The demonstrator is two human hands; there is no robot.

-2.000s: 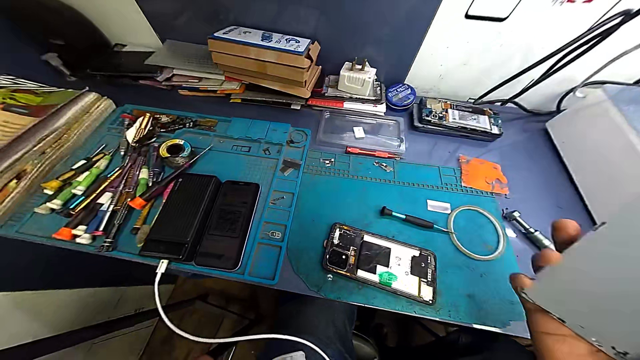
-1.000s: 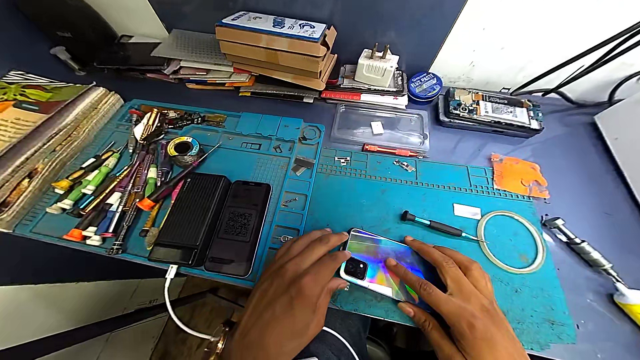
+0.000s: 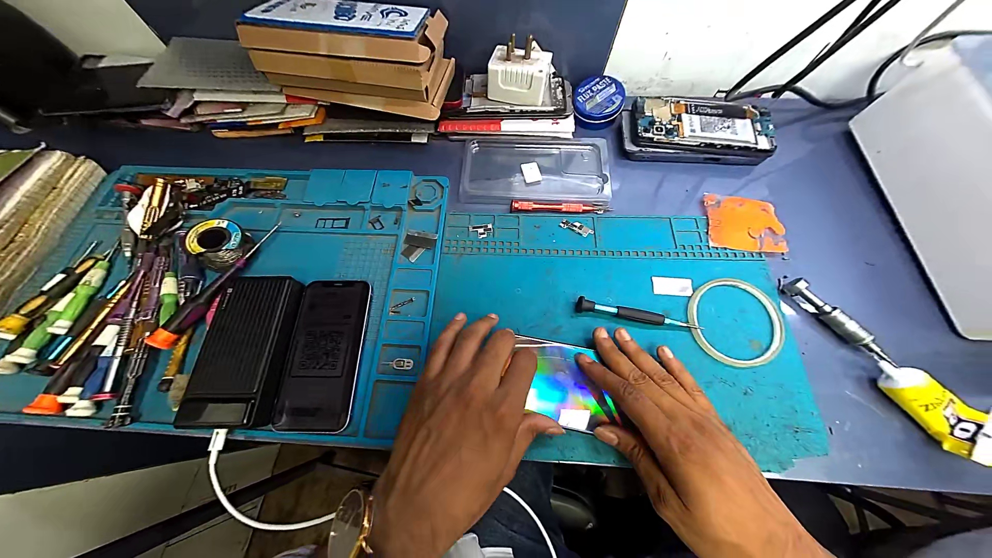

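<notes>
A phone's shiny rainbow back panel (image 3: pixel 554 381) lies face up on the teal repair mat, between my two hands. My left hand (image 3: pixel 473 411) grips the phone's left end, its thumb on the near edge and its fingers over the far side. Across the right end lies my right hand (image 3: pixel 670 418), fingers on the panel and thumb at the near edge. Whatever is under the panel is hidden, as are both phone ends. Beyond my right hand, a small precision screwdriver (image 3: pixel 632 313) points its tip at a roll of clear tape (image 3: pixel 735 322).
At left, screwdrivers (image 3: pixel 108 333) lie beside a black power bank (image 3: pixel 240 349) and a dark phone (image 3: pixel 322 356). A clear plastic tray (image 3: pixel 496 174), a flux paste tin (image 3: pixel 599 99) and an opened phone (image 3: pixel 705 128) stand behind. A yellow glue tube (image 3: pixel 930 407) is at right.
Two seconds ago the phone lay with its insides exposed; now the rainbow panel covers it. Both hands came onto it by one second ago. My left hand has moved off the camera area toward the left end.
</notes>
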